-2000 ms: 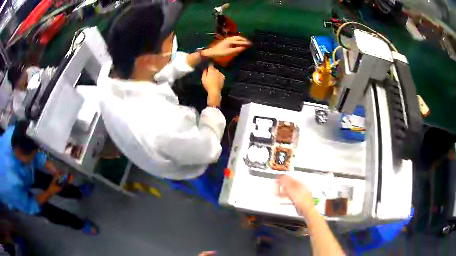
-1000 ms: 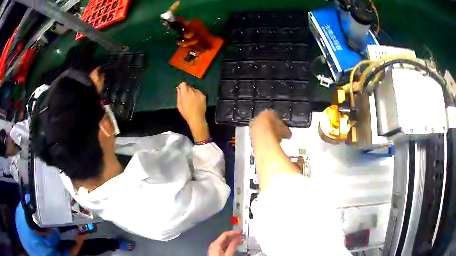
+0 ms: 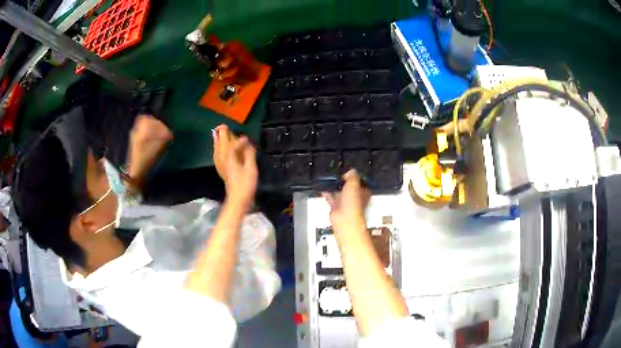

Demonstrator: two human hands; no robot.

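A large black gridded tray [image 3: 329, 107] lies on the green bench, with square pockets. My right hand [image 3: 348, 198] is at its near edge, fingertips pointing at the front row; whether they pinch a small part cannot be told. My left hand [image 3: 235, 160] is raised left of the tray, fingers partly curled and blurred; its contents cannot be told. Below my right hand, the white machine bed [image 3: 463, 265] bears dark-framed fixtures with pale rounded shapes [image 3: 333, 299] and a brown piece [image 3: 383, 246], partly hidden by my right forearm.
A person [image 3: 51, 197] in white sits close at left, one hand [image 3: 146, 141] over another dark tray. An orange mat [image 3: 236, 80] holds a small device. A blue box [image 3: 425, 66] stands behind the machine's yellow-brass part [image 3: 432, 179] and white head [image 3: 548, 143]. A red grid tray [image 3: 117, 28] is far left.
My left hand has risen from the bottom edge to beside the tray. My right hand has moved from the machine bed to the tray's near edge. The view has shifted towards the bench.
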